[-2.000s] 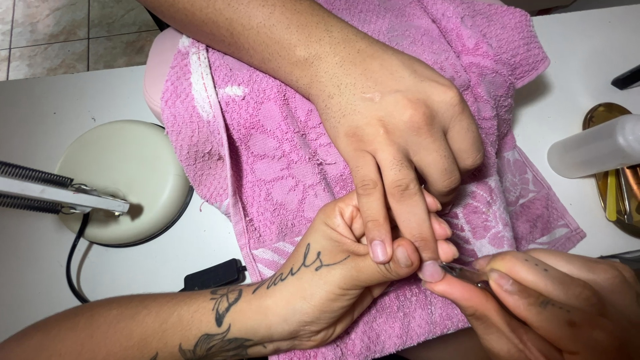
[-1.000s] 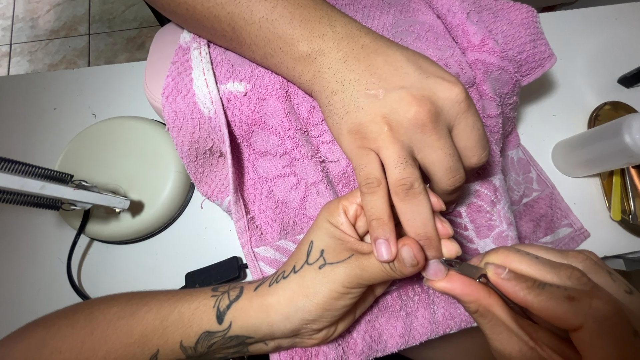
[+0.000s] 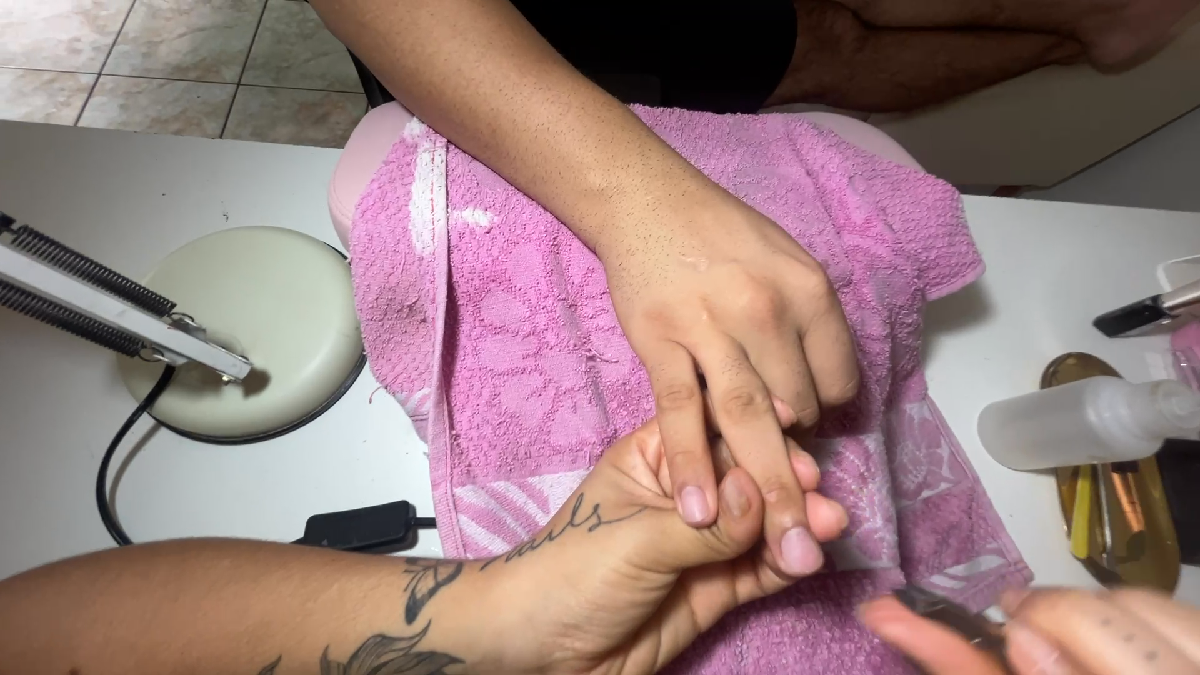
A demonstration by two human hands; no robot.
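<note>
My left hand (image 3: pixel 675 544) is closed around the fingers of another person's hand (image 3: pixel 741 319), its thumb between two of their fingers. That hand lies palm down over a pink towel (image 3: pixel 534 347). Low at the right, my right hand (image 3: pixel 1059 628) holds a small dark metal tool (image 3: pixel 947 614), blurred, probably a cuticle nipper. The tool is apart from the other person's fingertips, to their lower right.
A lamp base (image 3: pixel 253 328) with a spring arm and a black cord switch (image 3: pixel 361 527) are on the left. At right, a translucent bottle (image 3: pixel 1069 422) lies over a gold tray (image 3: pixel 1158 553) of tools. A pink cushion (image 3: pixel 342 187) shows under the towel.
My right hand has moved away from the other person's fingertip with the metal tool, toward the lower right. My left hand keeps its hold.
</note>
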